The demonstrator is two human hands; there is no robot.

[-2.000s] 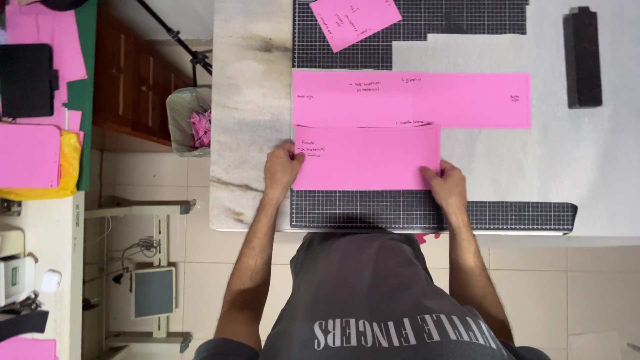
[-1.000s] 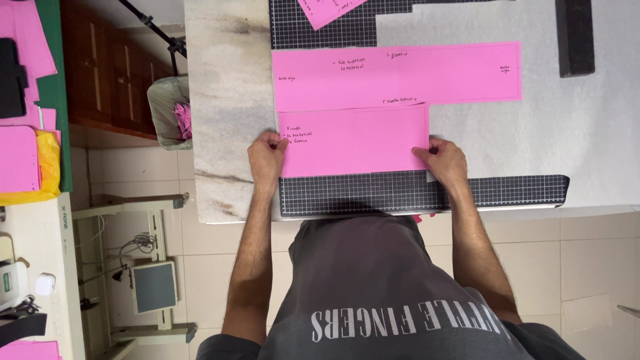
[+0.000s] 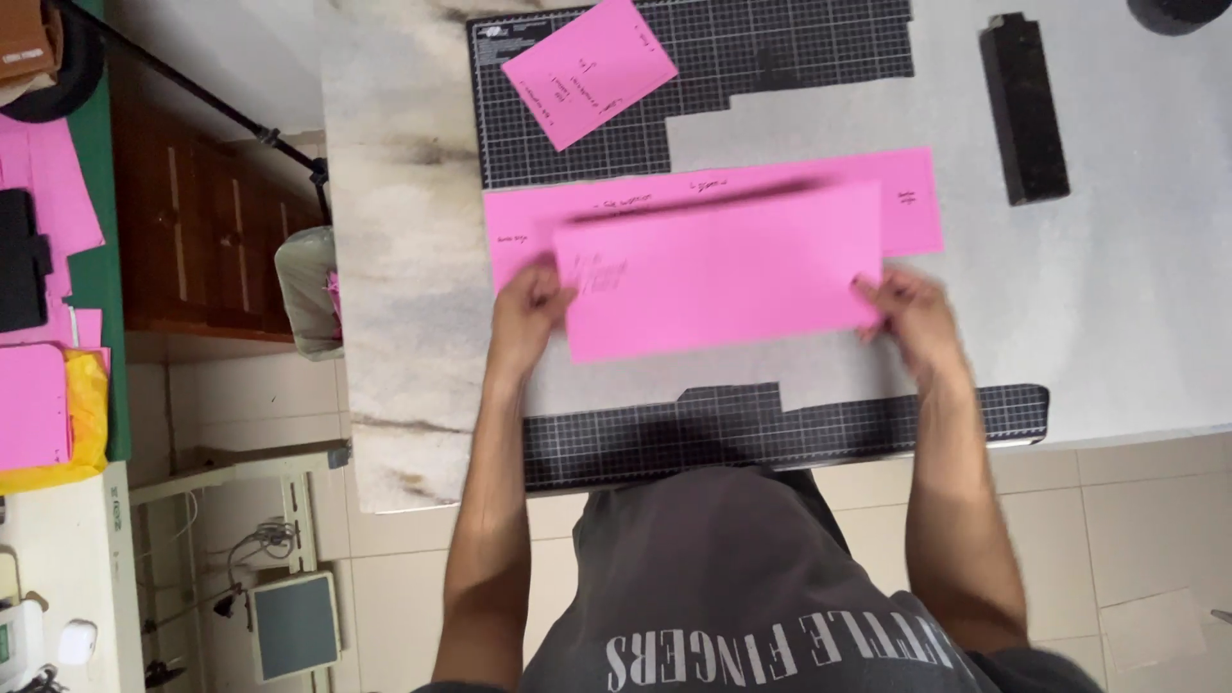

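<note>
Raised off the table, a rectangular pink paper piece (image 3: 722,274) with handwriting at its left is held by both hands. My left hand (image 3: 529,308) pinches its left edge, and my right hand (image 3: 905,313) pinches its right edge. It partly covers a longer pink paper strip (image 3: 910,207) with handwriting, which lies on grey-white sheet material (image 3: 818,125). Beneath the sheet is a black gridded cutting mat (image 3: 616,448). A smaller pink piece (image 3: 590,72), also written on, lies tilted on the mat's upper left.
A long black block (image 3: 1025,111) lies on the sheet at the right. The marble tabletop (image 3: 404,337) shows at the left. Beyond it stand a waste bin (image 3: 308,289), a tripod leg (image 3: 221,101) and a side table (image 3: 82,549) with more pink pieces.
Both hands have lifted the shorter pink piece off the table and away from me, so it now overlaps the long strip. Before, it lay just below that strip.
</note>
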